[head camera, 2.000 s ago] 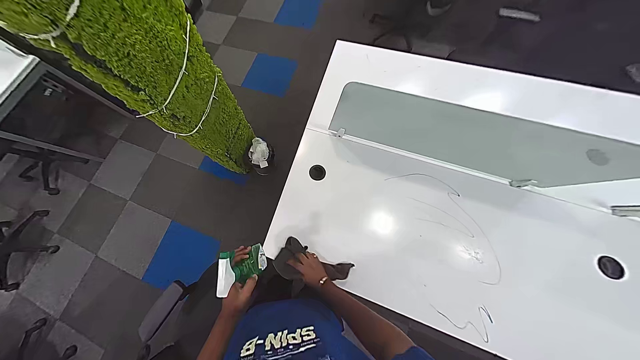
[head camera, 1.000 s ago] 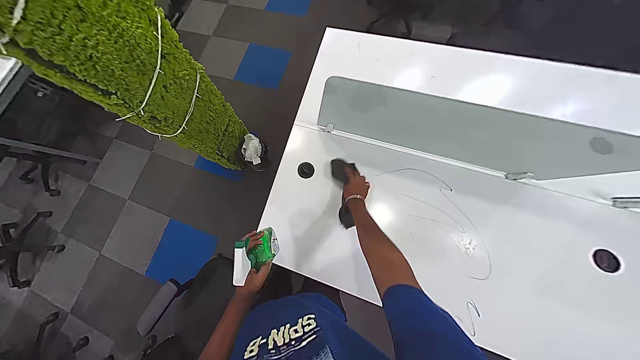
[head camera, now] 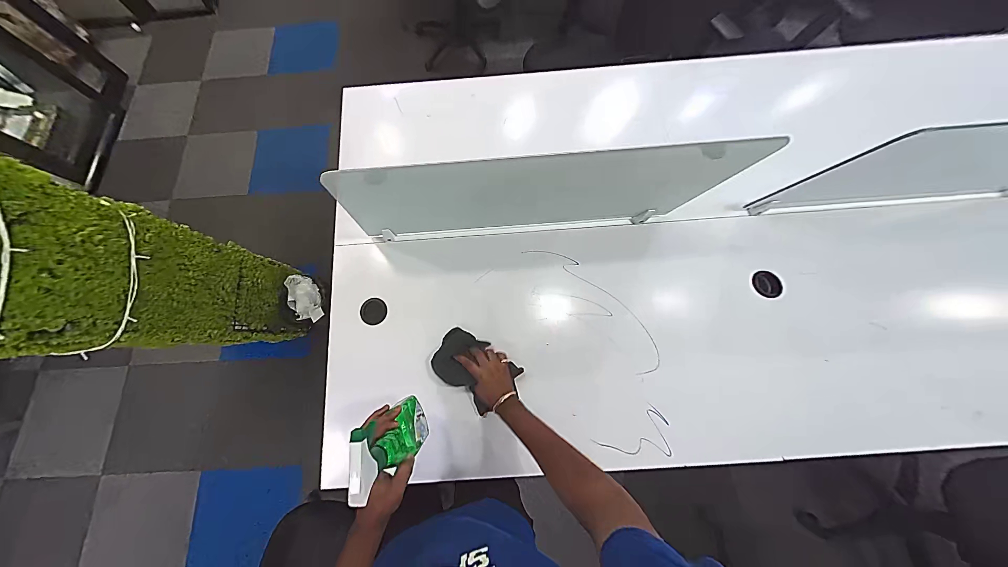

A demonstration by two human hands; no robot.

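Observation:
My left hand [head camera: 386, 465] grips a green spray bottle [head camera: 403, 435] with a white and green trigger head, held at the near left corner of the white desk [head camera: 709, 378]. To its right, my right hand [head camera: 490, 374] presses on a dark cloth [head camera: 455, 358] that lies bunched on the desktop, its lower part reaching under the palm. Thin dark pen-like lines [head camera: 630, 311] curve over the surface to the right of the cloth, with a zigzag mark [head camera: 657, 441] nearer the front edge.
A frosted glass divider [head camera: 551, 189] runs along the desk's middle, a second one [head camera: 898, 169] to its right. Round cable holes [head camera: 373, 311] pierce the top. Left of the desk is a column covered in artificial greenery [head camera: 157, 276] with white wire. Dark chairs [head camera: 307, 531] stand by the near edge.
My right hand first moved the cloth from the near edge up toward the divider, then back down to mid-desk. The bottle stays in my left hand. The view has turned.

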